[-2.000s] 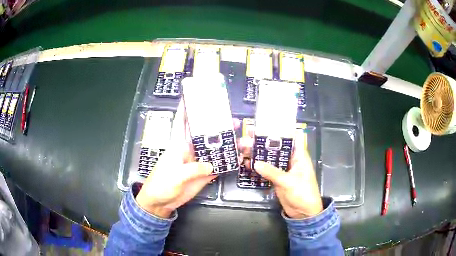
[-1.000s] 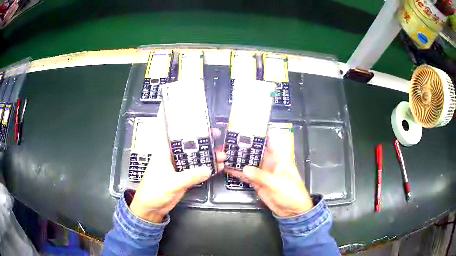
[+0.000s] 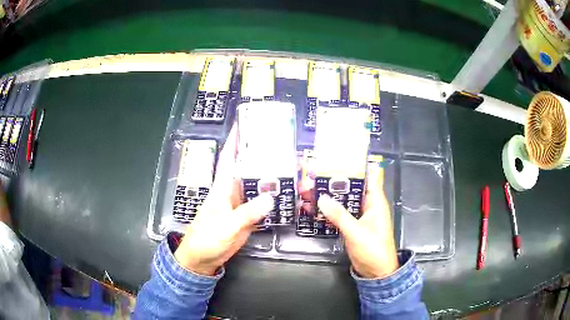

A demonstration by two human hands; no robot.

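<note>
My left hand (image 3: pixel 219 228) holds a keypad phone (image 3: pixel 267 147) upright, its screen lit white, thumb on the keys. My right hand (image 3: pixel 369 234) holds a second keypad phone (image 3: pixel 340 144) beside it, also lit, thumb at the upper keys; a small green-blue tab shows at its screen's right edge. The two phones are apart and nearly parallel, above a clear blister tray (image 3: pixel 427 249). In the tray lie several more lit phones, such as one at the back left (image 3: pixel 214 87) and one at the front left (image 3: pixel 195 178). Phones under my hands are partly hidden.
A red marker (image 3: pixel 484 228) and a thin pen (image 3: pixel 513 219) lie at right, near a beige fan (image 3: pixel 546 130) and white ring (image 3: pixel 520 163). A pale post (image 3: pixel 487 53) stands behind. Another phone tray (image 3: pixel 31 81) and pens are at far left, with a person's pale sleeve (image 3: pixel 17 269) below.
The two phones have turned from tilted to nearly upright and parallel. My left thumb has moved up onto the keys. The view has shifted, then come back close to its first position.
</note>
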